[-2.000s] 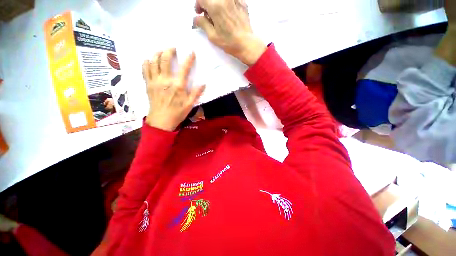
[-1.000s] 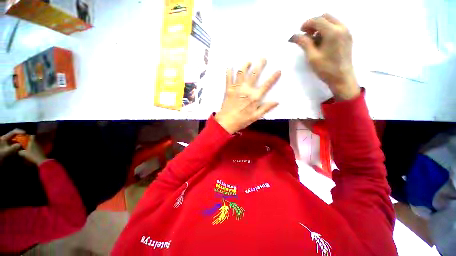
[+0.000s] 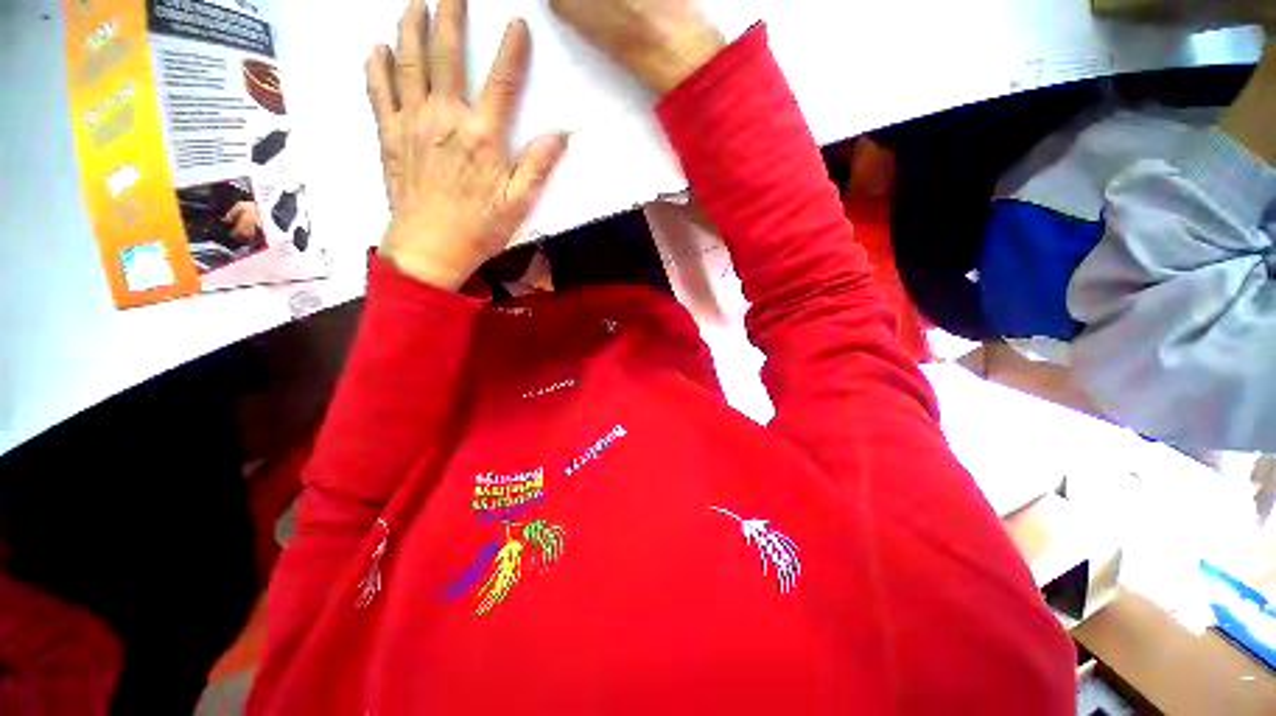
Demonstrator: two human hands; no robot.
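My left hand (image 3: 455, 168) lies flat, palm down with fingers spread, on a white surface on the table (image 3: 336, 315); nothing shows in it. My right hand (image 3: 637, 31) is at the top edge of the picture, beyond and to the right of my left hand. Its fingers are cut off by the edge, so what they hold is hidden. A retail box (image 3: 126, 154) with an orange side and a printed white, black and picture face stands to the left of my left hand, its top cut off. Neither hand touches it.
A person in a grey and blue top (image 3: 1043, 266) is close on the right. Open brown cartons (image 3: 1071, 560) sit below table level at the lower right. The table's front edge curves across in front of me. A dark brownish object (image 3: 1168, 11) is at the top right.
Since one second ago the view has turned, with the retail box now further left. My right hand has moved up to the picture's edge and closer to my left hand, which is still spread flat.
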